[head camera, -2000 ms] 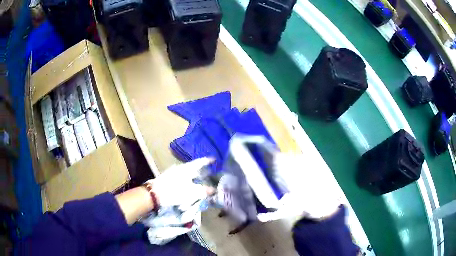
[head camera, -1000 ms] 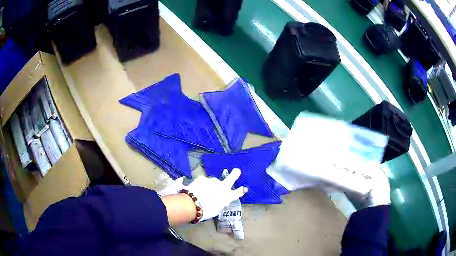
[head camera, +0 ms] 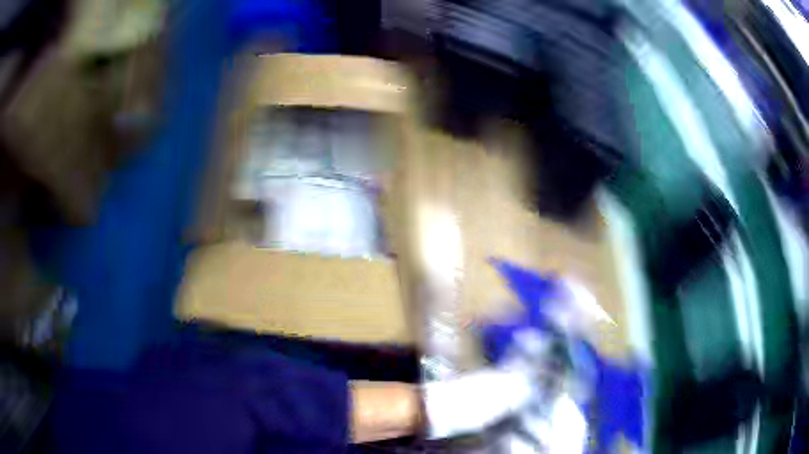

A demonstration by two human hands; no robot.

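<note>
The view is badly blurred. Blue speaker grilles (head camera: 616, 395) lie on the tan bench at the lower right, partly covered by whitish, crumpled-looking wrapping (head camera: 541, 341). My left hand (head camera: 479, 401), in a white glove, reaches in from the left and touches or overlaps this wrapping. Its fingers are lost in the blur, so its grip cannot be told. A bright white patch at the bottom edge beside it may be wrapping or my right hand; I cannot tell which.
An open brown carton (head camera: 293, 288) with pale packs (head camera: 319, 213) stands left of the bench (head camera: 479, 191). Black speaker cabinets (head camera: 568, 168) stand at the bench's far end. The green conveyor (head camera: 710, 332) runs along the right, over a blue floor (head camera: 146, 239) at far left.
The view has swung left, so carton and bench appear further right. The white printed sheet or bag my right hand held up is no longer distinguishable. My left hand remains near the grilles.
</note>
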